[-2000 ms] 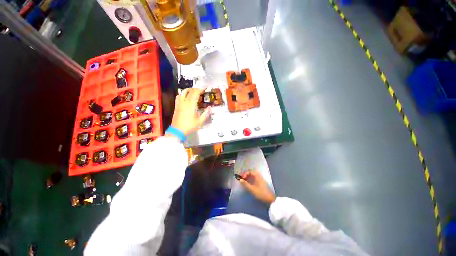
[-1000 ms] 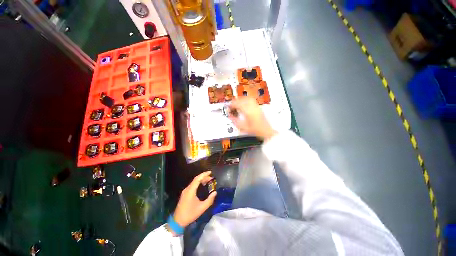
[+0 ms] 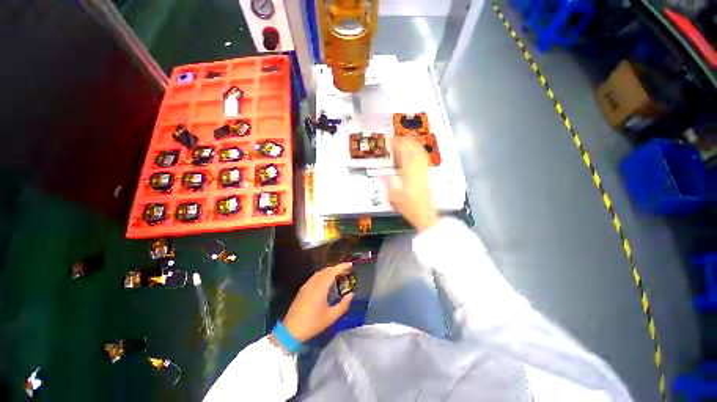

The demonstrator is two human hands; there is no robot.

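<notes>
My left hand [image 3: 316, 305], with a blue wrist band, holds a small dark module [image 3: 346, 283] between thumb and fingers, low in front of the bench. My right hand [image 3: 412, 187] is blurred over the press base [image 3: 338, 184] and partly covers the right copper-brown fixture [image 3: 424, 149]. Whether its fingers hold anything cannot be told. A module [image 3: 368, 144] with a light patch sits in the left copper-brown fixture [image 3: 356, 152]. The brass-gold press head [image 3: 348, 67] is above and behind the fixtures.
An orange-red tray [image 3: 212, 223] with modules in many pockets lies left of the press. Loose flex-cabled parts [image 3: 160, 250] and a thin pale tool [image 3: 203, 302] lie on the green mat. A black clip-like part [image 3: 325, 122] is on the base. Blue bins stand far right.
A module now sits in the left fixture, which looked empty one second ago. My right hand went from my lap to the base, then slightly right. My left hand left the fixture and holds a module low.
</notes>
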